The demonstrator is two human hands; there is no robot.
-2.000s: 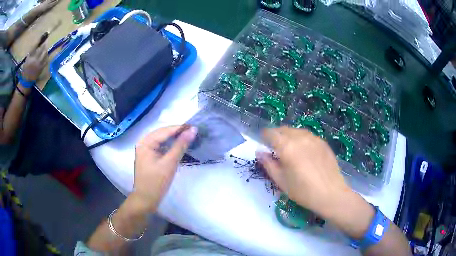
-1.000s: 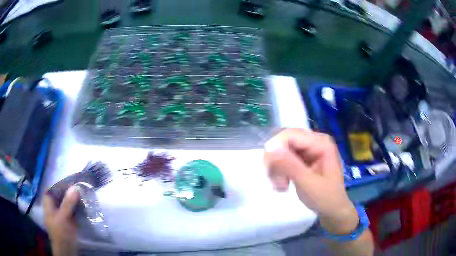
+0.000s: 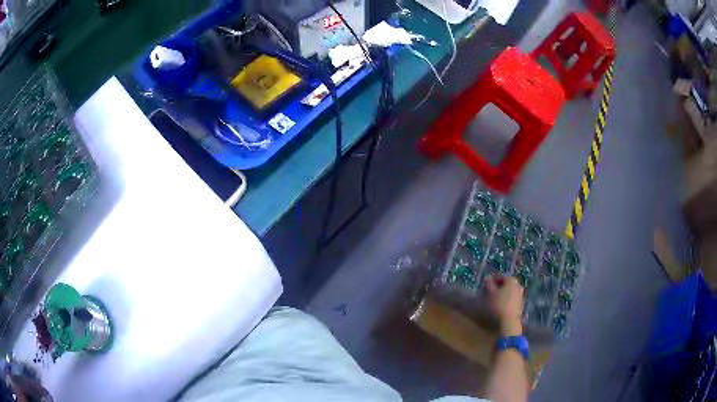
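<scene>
My right hand, with a blue wristband, is low on the right over the near edge of a clear blister tray of green circuit boards. Its fingers are bent; a small dark red spot shows at the fingertips, too small to name. The tray sits on a brown carton. My left hand is cut off in the bottom left corner beside something shiny; its grip is unclear. A green solder wire reel lies on the white sheet, with dark red wired parts beside it.
Another blister tray of boards is at the left edge. A blue bin with a yellow sponge stands on the neighbouring bench. Black cables hang from that bench. Red stools and yellow-black floor tape are beyond the carton.
The view has swung right and down to the floor. My right hand has moved from above the white sheet to the low tray. My left hand has slipped mostly out of view.
</scene>
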